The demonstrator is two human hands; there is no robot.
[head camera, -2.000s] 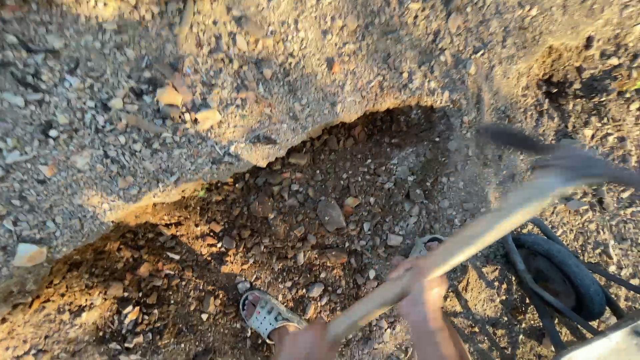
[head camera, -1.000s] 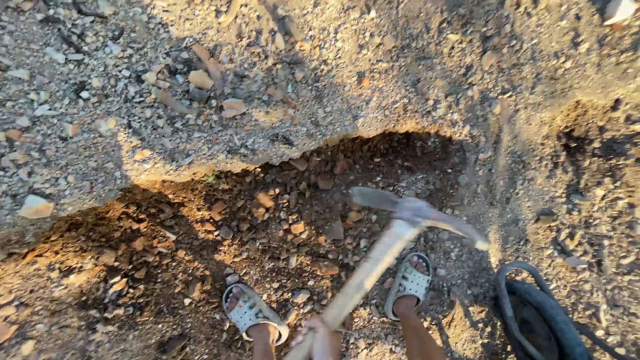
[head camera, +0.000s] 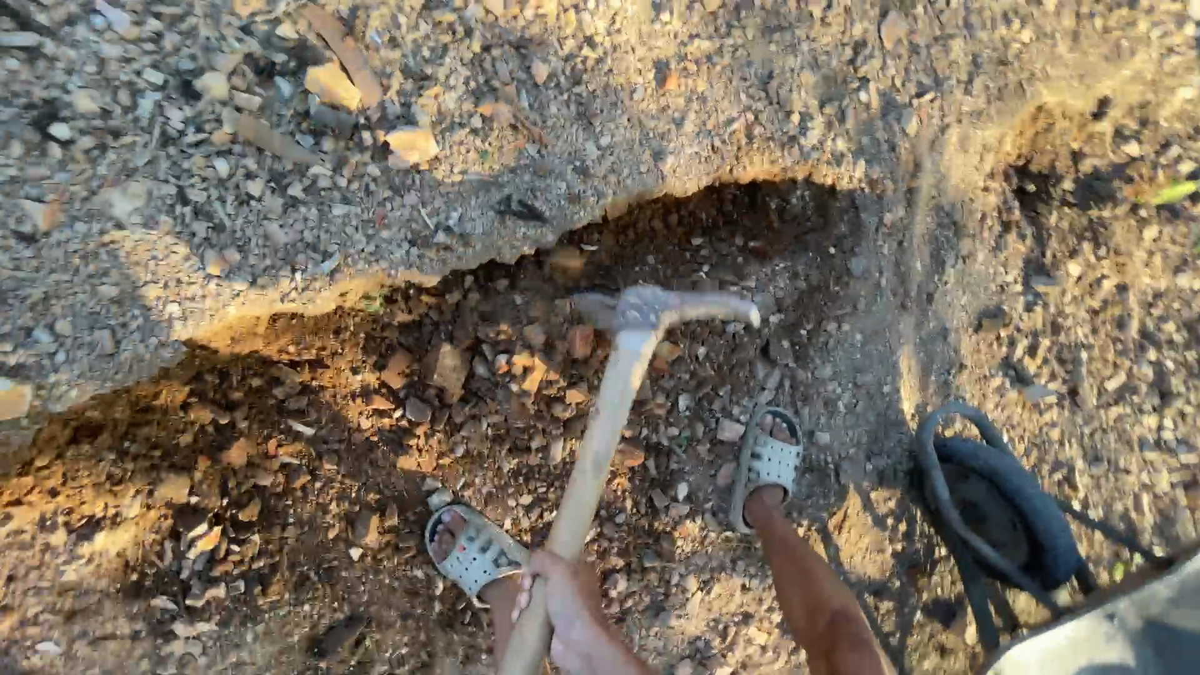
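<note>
My right hand (head camera: 561,592) is closed around the wooden handle of a pickaxe (head camera: 595,459). My left hand is out of view. The handle slants up from the bottom edge, and the metal head, slightly blurred, is over loose brown soil and stones (head camera: 534,370) in a shallow dug trench. One end of the head points left and the other, narrower end points right. Whether the head touches the ground, I cannot tell. My feet, in light perforated slide sandals (head camera: 473,553), stand on either side of the handle.
A wheelbarrow's wheel (head camera: 1008,516) and metal frame stand at the lower right, with part of its tray (head camera: 1125,623) in the corner. An uneven earth edge (head camera: 422,278) borders the trench, with gravelly ground and larger stones (head camera: 411,145) beyond it.
The pickaxe head has moved from the right side, where it was two seconds ago, to over the trench. Both hands showed on the handle then; only my right hand shows now.
</note>
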